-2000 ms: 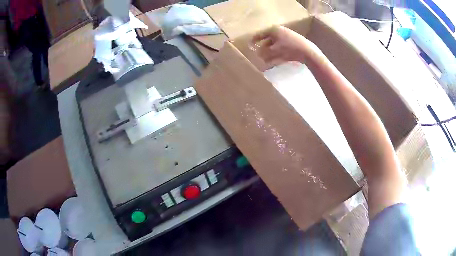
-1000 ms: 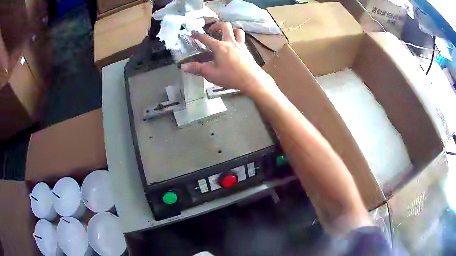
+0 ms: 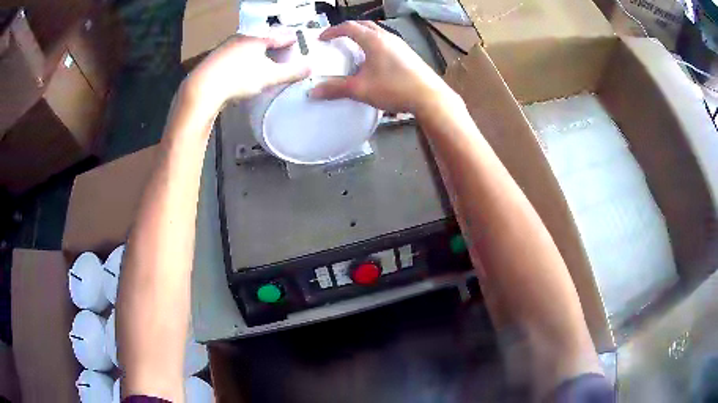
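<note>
A white plastic housing, round and cup-shaped with a short dark slot near its top, is over the nest at the back middle of the machine's grey base plate. Its open round rim faces me. My left hand holds it from the left, and my right hand grips it from the right with the thumb inside the rim. The housing hides most of the nest and clamp bars. The press head behind is partly hidden by the hands and the housing.
The front panel has a green button, a red button and another green button partly behind my right forearm. An open carton at left holds rows of white housings. A carton at right holds translucent white bagged parts.
My left hand has come into view with the white housing. My right hand, empty at the press head before, now grips the housing too. The view has shifted slightly.
</note>
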